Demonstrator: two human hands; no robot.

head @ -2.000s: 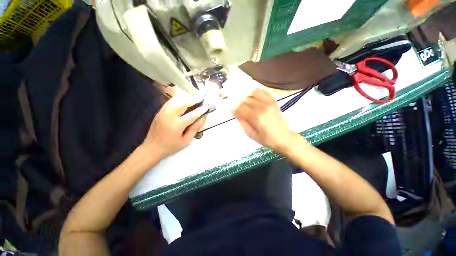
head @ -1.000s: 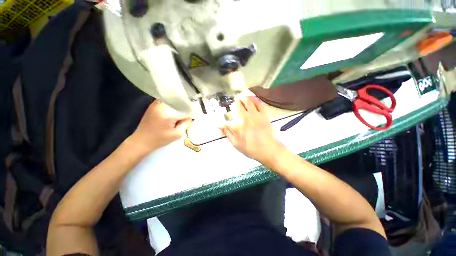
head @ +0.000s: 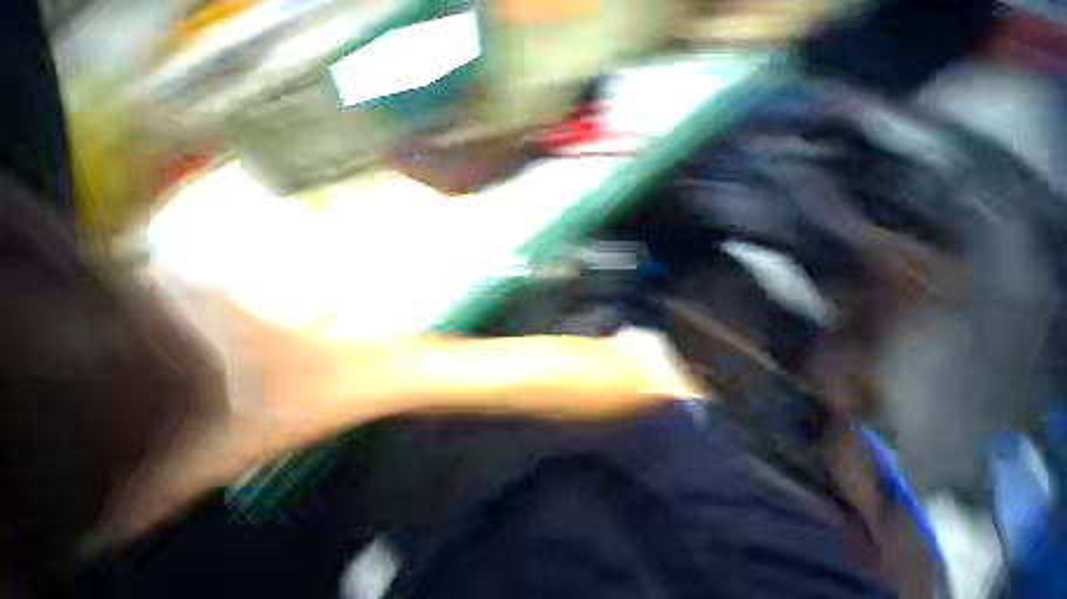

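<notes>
The whole view is strongly blurred. My right forearm reaches across to the left, and my right hand is a blurred patch beside a dark cloth mass at the left edge. I cannot tell if its fingers grip the cloth. More blurred skin at the lower left may be my left arm; my left hand cannot be made out. The sewing machine is a blurred cream and green shape at the upper left, with bright glare below it.
The white table with its green front edge runs diagonally. A brown piece and a red blur, likely the scissors, lie at its back. Dark and brown cloths are on the right. My dark-clothed lap is at the bottom.
The view has swung to the right, so the machine and table now sit further left. My right arm has left the needle area and stretches leftward towards the dark cloth.
</notes>
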